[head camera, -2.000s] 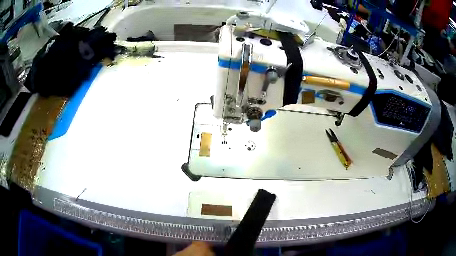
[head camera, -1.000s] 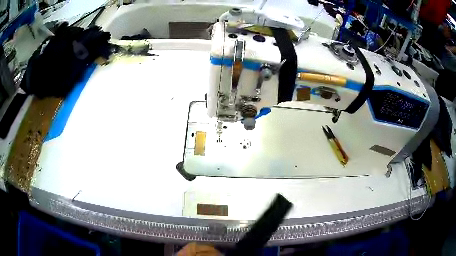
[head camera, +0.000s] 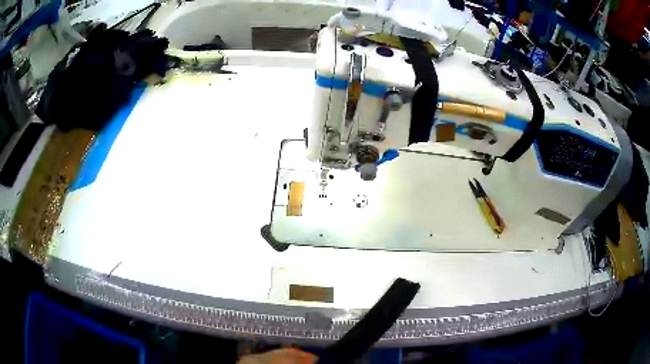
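A flat black fabric strip slants up from the bottom edge of the picture across the table's front edge, its free end up and to the right. My left hand shows only as a small, blurred part at the bottom edge, just left of the strip's lower end. Its fingers are cut off, so its grip cannot be told. My right hand is not in view. The white sewing machine stands behind, with bare metal parts around its needle.
Thread snips lie on the machine bed. A black garment heap is at the table's left end. A measuring band runs along the front edge. A blue crate is below left. A loose thread hangs at right.
The strip's free end has swung to the right and leans over more than two seconds ago. The hand beside it stays at the bottom edge. The whole view has shifted slightly.
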